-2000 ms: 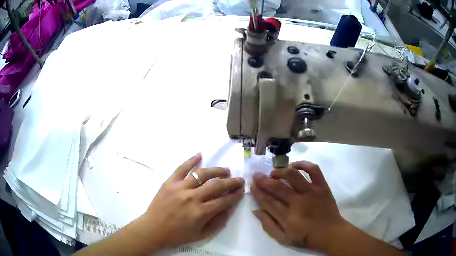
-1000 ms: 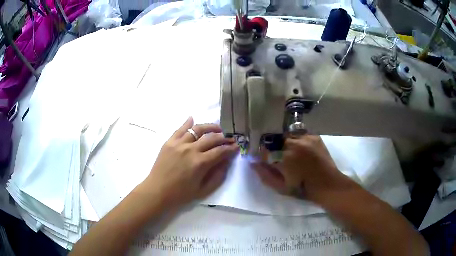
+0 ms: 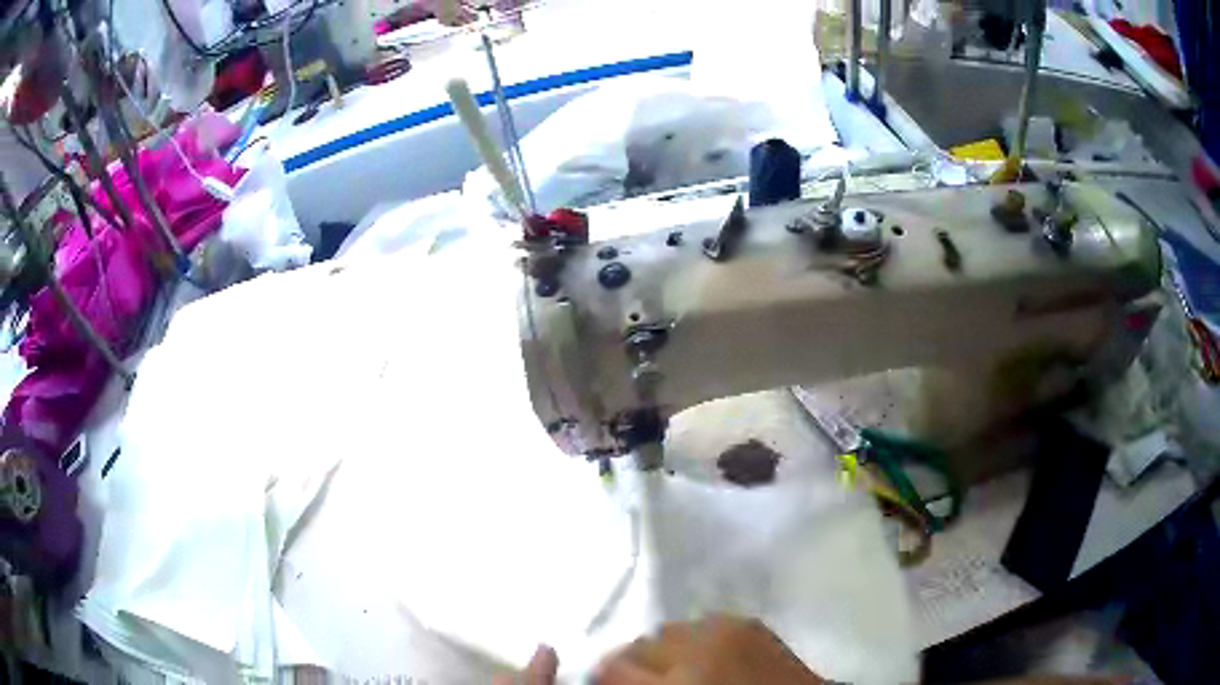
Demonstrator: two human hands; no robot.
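Observation:
A white fabric panel (image 3: 789,555) lies under the head of the cream sewing machine (image 3: 789,315) and reaches toward me. My right hand (image 3: 716,653) is at the bottom edge, on the near part of the panel, with its lower part cut off. Its fingers bend down at the fabric, and their grip is hidden. Of my left hand (image 3: 539,665) only a fingertip or so shows at the bottom edge, beside a fold of the white cloth. The needle area is small and blurred, with a yellow-green spot beside it.
Layered white panels (image 3: 187,535) lie at left. Scissors with green and yellow handles (image 3: 910,475) lie under the machine arm, beside a flat black rectangle (image 3: 1057,509). A dark patch (image 3: 748,463) shows near them. Magenta fabric (image 3: 100,295) is heaped at far left, and a navy spool (image 3: 773,174) stands behind.
The view has swung up and right, showing the scissors and the far table. My hands have moved from beside the needle toward me, to the bottom edge. The panel's near part has come nearer too.

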